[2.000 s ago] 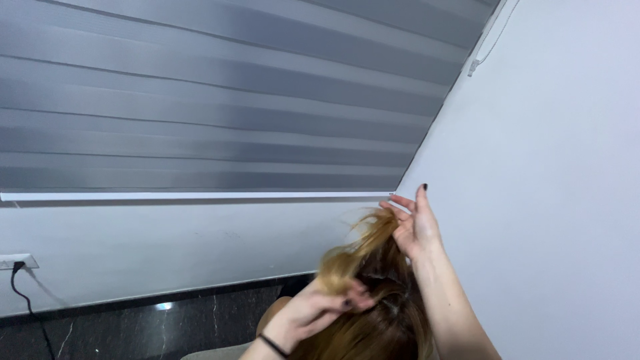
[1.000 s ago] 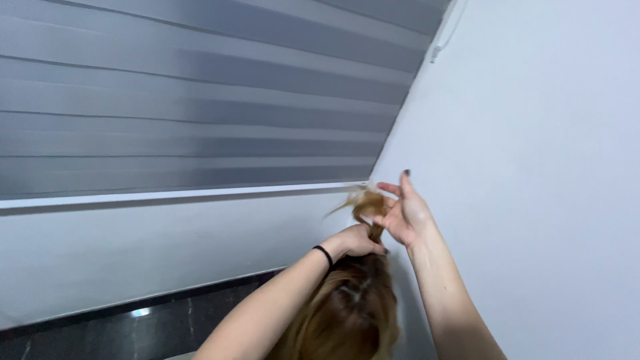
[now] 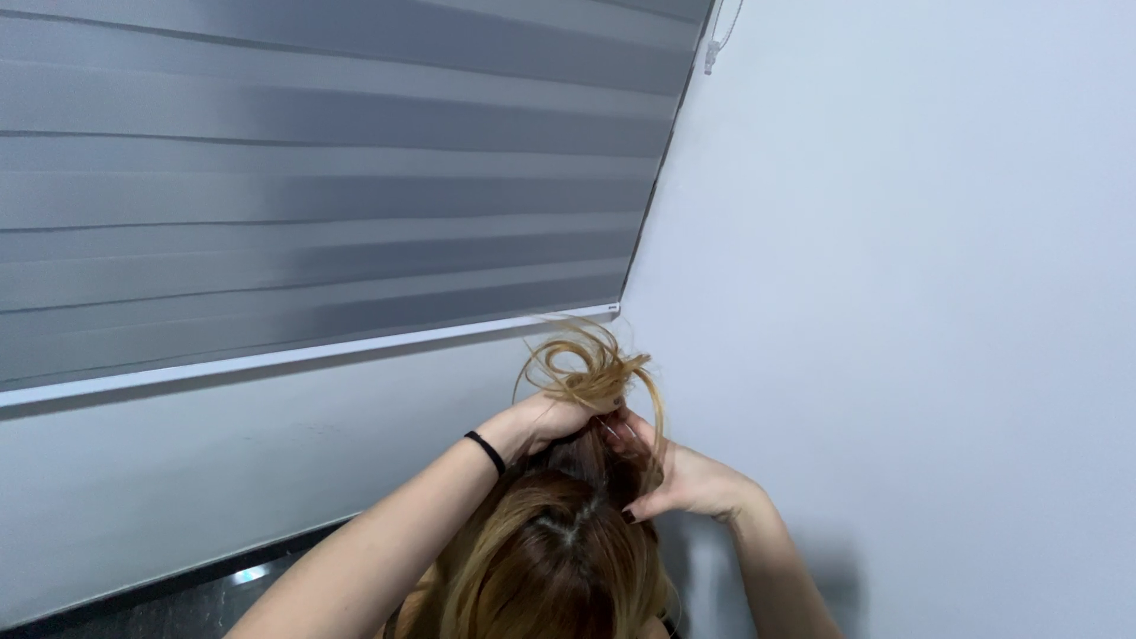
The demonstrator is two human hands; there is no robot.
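A person's head of long hair [image 3: 541, 568], brown at the roots and blond lower down, is at the bottom centre. My left hand [image 3: 559, 419], with a black elastic band [image 3: 486, 452] around its wrist, grips a gathered section of hair at the back of the head. The looped blond ends [image 3: 590, 364] stick out above that fist. My right hand [image 3: 670, 475] lies against the right side of the head, fingers spread in the hair close to the left hand, its dark-nailed thumb nearer the crown. Its fingertips are partly hidden by strands.
A grey striped roller blind [image 3: 355, 177] hangs at the left and top, its white bottom rail [image 3: 311, 355] just beyond the hair. A pale wall [image 3: 932, 266] stands close on the right. A bead cord [image 3: 712, 55] hangs at the top. Dark glossy floor [image 3: 204, 595] shows lower left.
My right hand has come down from the hair ends, where it was raised with spread fingers, to the side of the head. The left hand keeps its grip on the gathered hair since one second ago.
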